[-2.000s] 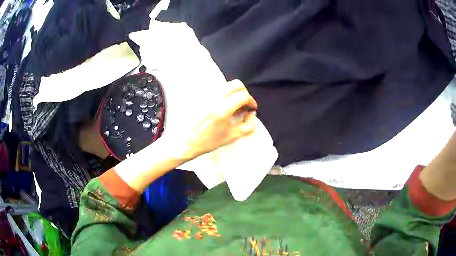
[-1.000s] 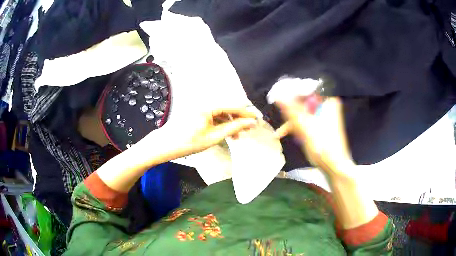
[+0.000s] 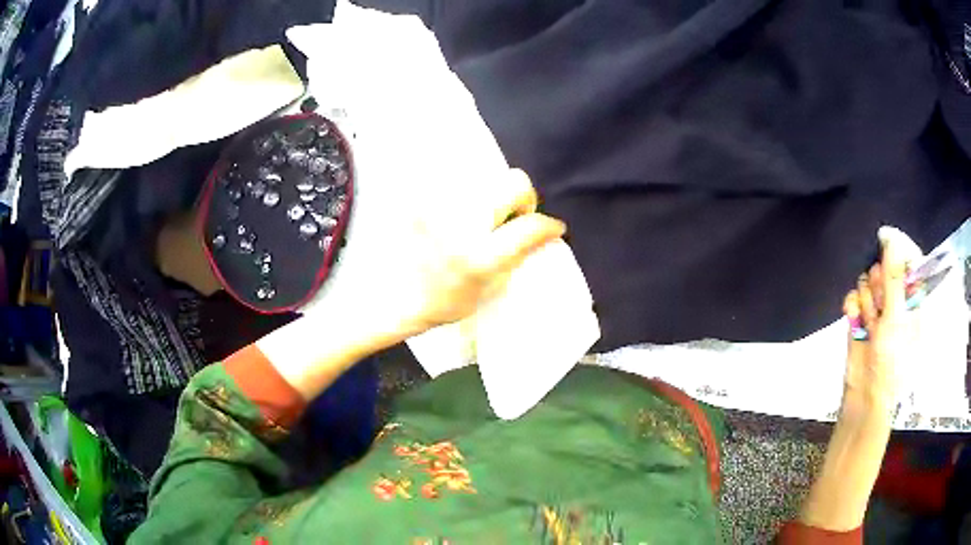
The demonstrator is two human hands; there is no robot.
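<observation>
My left hand [image 3: 468, 261] pinches the folded white cuff [image 3: 538, 330] near the centre. The white cloth runs up from it beside the button tray. My right hand [image 3: 878, 293] is out at the right over the dark garment's edge, holding small thread snips [image 3: 928, 275] in the palm, metal tips pointing up and right. No needle or thread can be made out. The round black button tray [image 3: 256, 202] with a red rim lies left of the cuff, with many small shiny buttons on it.
The dark garment body [image 3: 724, 160] fills the centre and right. A white strip [image 3: 181, 112] lies above the tray. A white sheet [image 3: 735, 373] lies under the dark cloth near me. Black and white patterned cloth [image 3: 133, 319] is piled at the left.
My right hand was out at the right, came in beside the cuff one second ago, and is now out at the right again with the snips. My left hand keeps hold of the cuff.
</observation>
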